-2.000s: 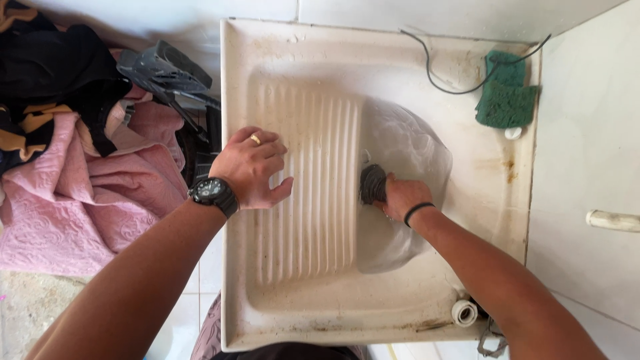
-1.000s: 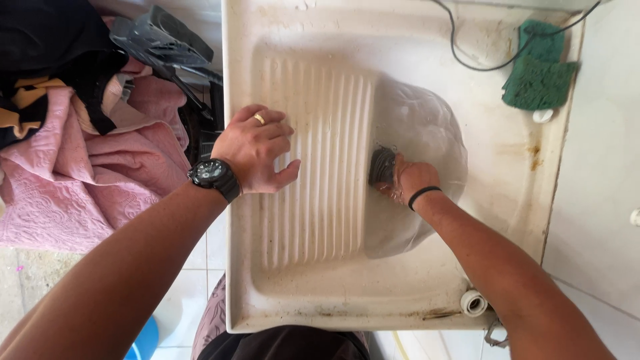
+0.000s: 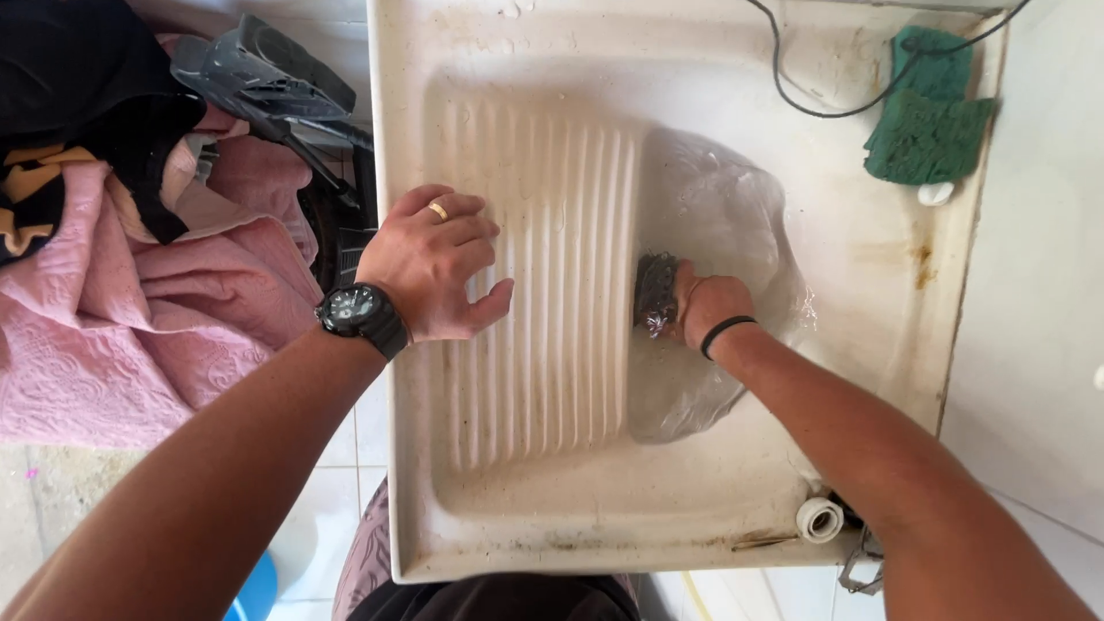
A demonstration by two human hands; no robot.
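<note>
My left hand (image 3: 440,267), with a gold ring and a black watch, rests on the left rim and ribbed washboard (image 3: 535,371) of a cream laundry sink (image 3: 517,539). Its fingers are apart and hold nothing. In the sink's basin, my right hand (image 3: 711,302) grips a dark wet object (image 3: 657,291) at the washboard's lower edge, partly under cloudy water (image 3: 733,207). The object's kind is unclear. A black band circles my right wrist.
Worn green scouring sponges (image 3: 931,134) lie at the upper right corner beside a thin black cable (image 3: 806,108). A white threaded plastic fitting (image 3: 819,519) sits on the lower right rim. Left of the sink are a pink towel (image 3: 207,302), dark clothes (image 3: 78,69) and grey plastic equipment (image 3: 267,73).
My right hand, still gripping the dark object, keeps to the water near the washboard. My left hand stays at the left rim. The view has shifted somewhat.
</note>
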